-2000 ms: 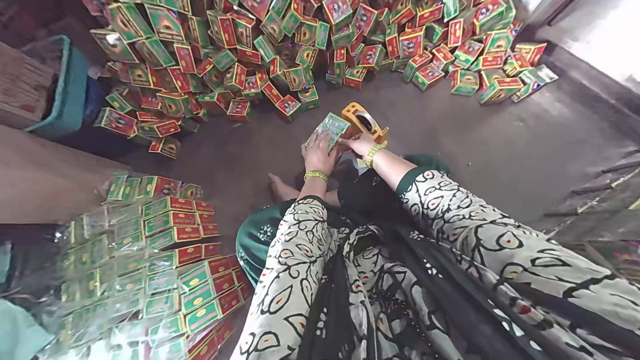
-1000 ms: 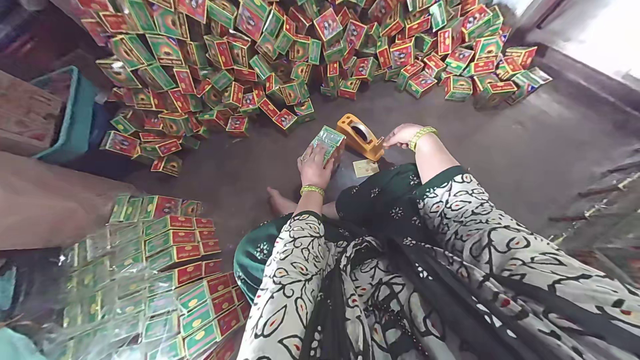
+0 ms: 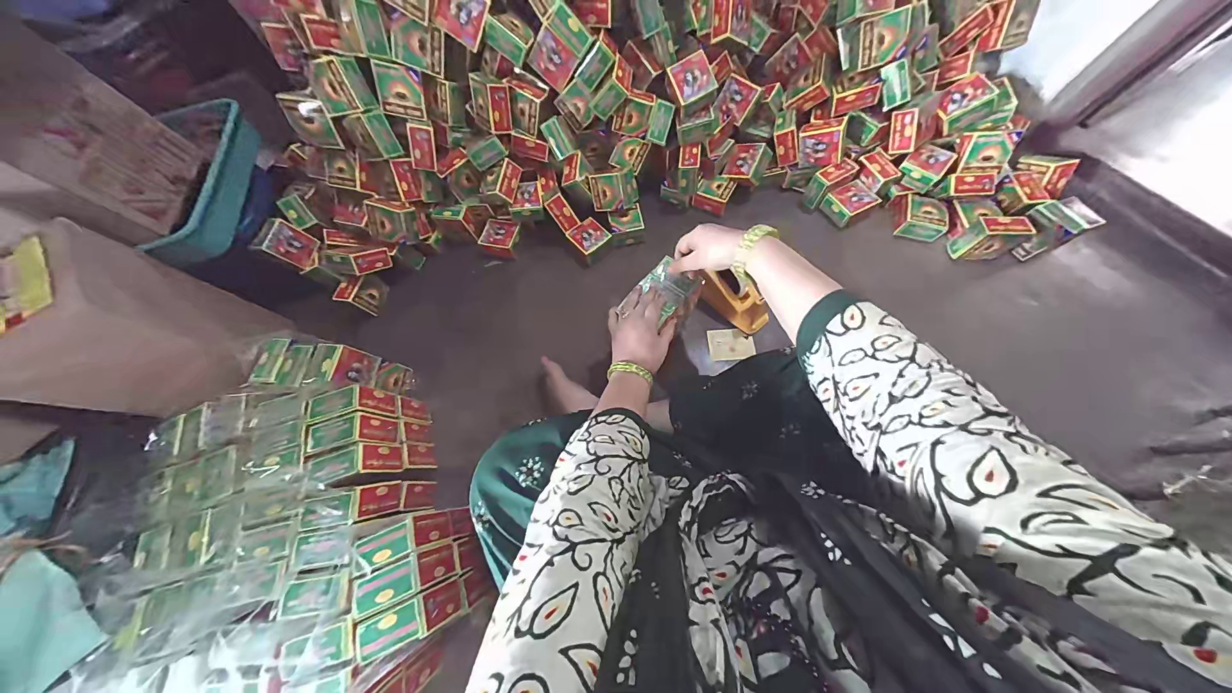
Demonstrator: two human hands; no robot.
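Observation:
My left hand lies on a green printed carton that looks wrapped in clear film, its fingers spread over the top and side. At the carton's upper right end, the bent fingers of my right hand touch the film or carton; whether they pinch anything is too small to tell. A yellow tape dispenser stands on the floor just right of the carton, partly behind my right hand and wrist. Below the dispenser lies a small pale yellow card or paper, near my dark green clothed knee.
Many loose red and green cartons are heaped across the far floor. At lower left, rows of similar cartons lie partly under clear plastic film. A teal plastic bin and a large brown cardboard box stand at the left.
My right hand was at the dispenser's right side one second ago; it has moved left to the far end of the carton. My left hand has stayed on the carton.

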